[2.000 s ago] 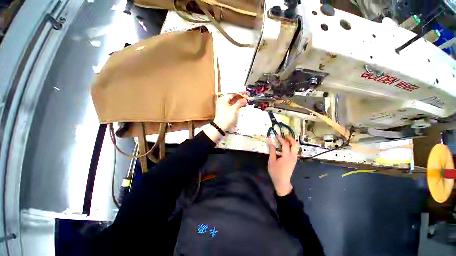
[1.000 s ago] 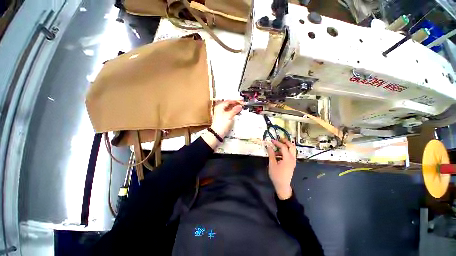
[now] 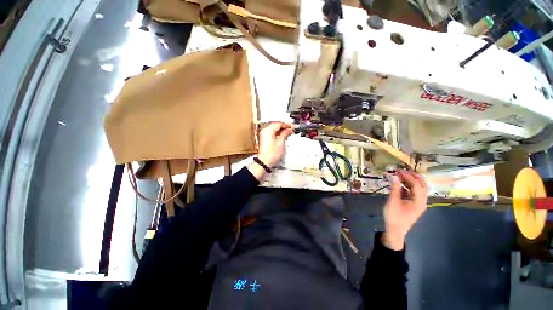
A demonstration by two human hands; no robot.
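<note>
A brown bag body (image 3: 185,109) lies left of the sewing machine (image 3: 418,72), its straps (image 3: 167,181) hanging below. My left hand (image 3: 274,142) pinches the tan binding strip beside the presser foot (image 3: 308,121). The binding tape (image 3: 379,143) runs along the machine arm from the needle area. My right hand (image 3: 406,197) is at the bed's front edge, below the tape, fingers bent close together; whether it holds anything is unclear. Dark-handled scissors (image 3: 332,166) lie loose on the bed between my hands.
More brown bags (image 3: 254,15) lie behind the machine. A yellow disc (image 3: 529,203) on a red spindle stands at the right. A shiny metal bench (image 3: 67,145) runs along the left. Thread cones (image 3: 483,25) stand behind the head.
My right hand has left the scissors and moved right along the bed's front edge. The scissors stay on the bed. My left hand remains by the presser foot. The view has shifted slightly.
</note>
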